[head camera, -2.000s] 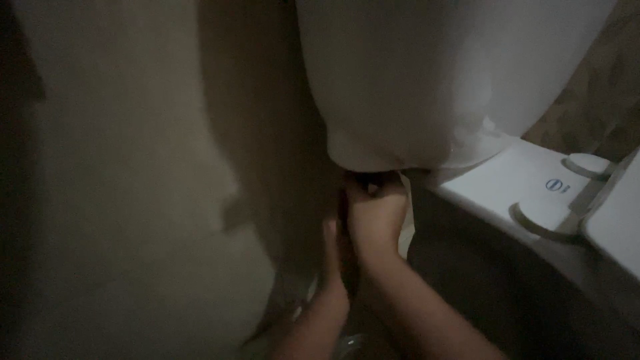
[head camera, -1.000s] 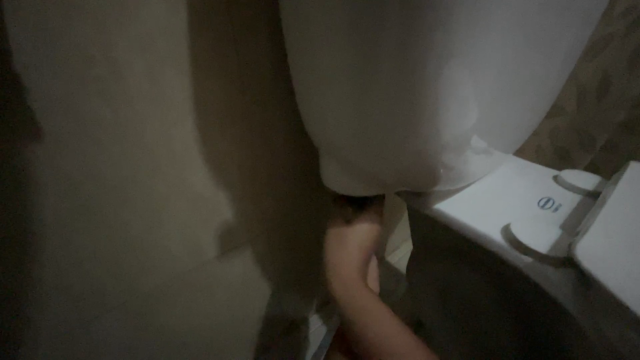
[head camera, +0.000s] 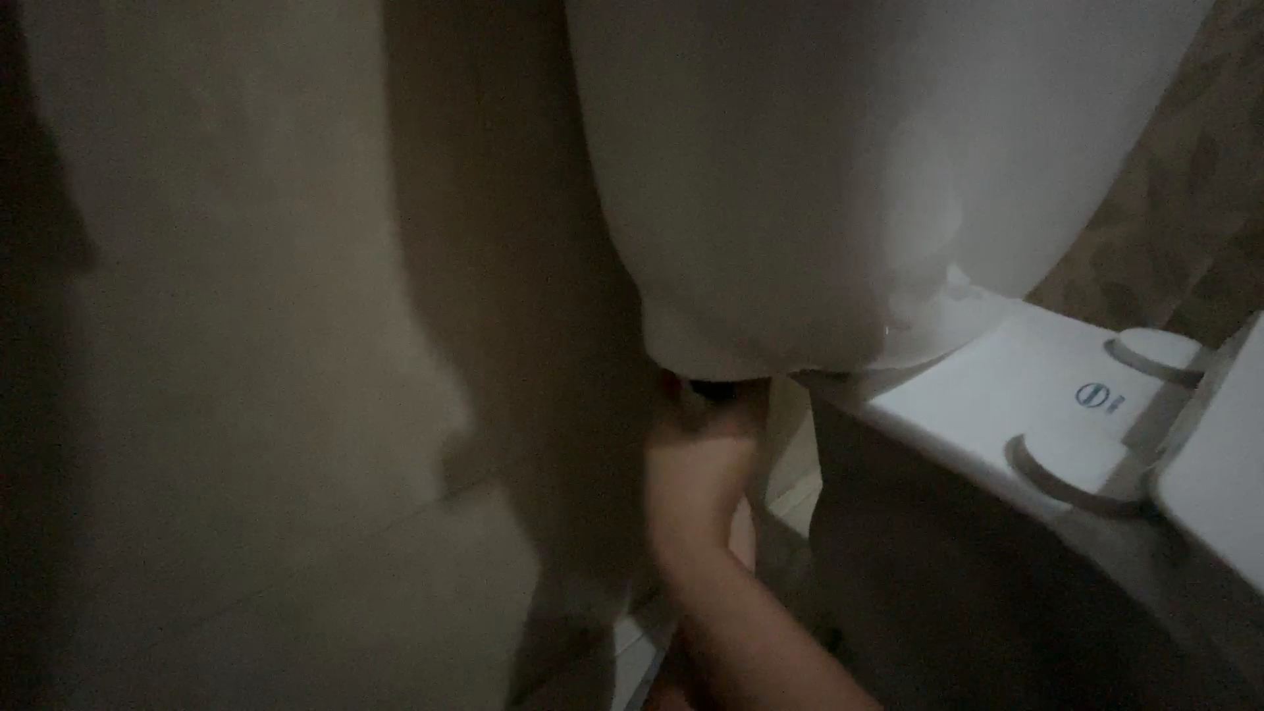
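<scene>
The rounded lower end of a white ceramic toilet cistern spans the upper middle of the view. My right hand reaches up to its underside, fingers hidden in shadow beside a small dark part just under the ceramic. Whether the fingers grip that part cannot be told. Of my left hand or wrist, only a strip of skin shows behind my right wrist; the rest is hidden.
At the right, a white toilet bowl's rear deck bears a blue mark, two round seat hinge covers and part of the seat lid. A tiled wall stands close at left. A patterned surface lies behind the cistern. The light is dim.
Two seconds ago both hands showed side by side under the cistern. Now my right hand and forearm cover most of my left.
</scene>
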